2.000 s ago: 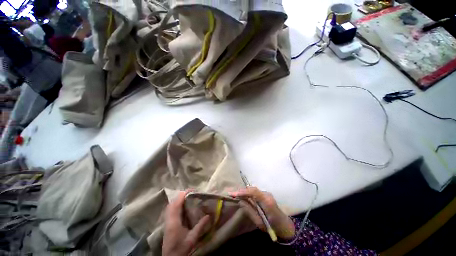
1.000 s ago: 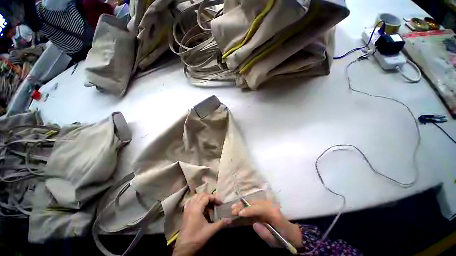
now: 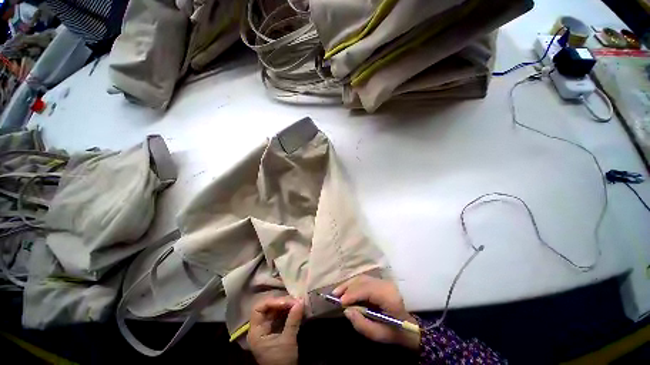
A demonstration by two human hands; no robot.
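Observation:
A beige fabric bag point(image 3: 285, 207) lies creased on the table's front edge, its grey-brown edge band at the top and a strap loop trailing left. My left hand point(image 3: 274, 328) pinches the cloth at a seam near the front, thumb and finger together. My right hand point(image 3: 374, 310) holds a corded thread burner pen point(image 3: 385, 316) like a pencil, its thin tip pointing left at the grey-brown band near my left fingertips. I cannot tell whether the tip touches the cloth. The pen's thin cord point(image 3: 456, 285) runs from its yellow rear end.
A pile of beige bags with yellow lines point(image 3: 427, 64) stands beyond. More bags point(image 3: 100, 207) lie left. At right are a black adapter in a white socket block point(image 3: 574, 75), a tape roll point(image 3: 570, 30), a small black tool point(image 3: 623, 176) and a stained board point(image 3: 631, 93).
The yellow-lined opening has left my hands, which moved to the grey-brown band. The pen has turned to point left at the cloth. The camera view has shifted.

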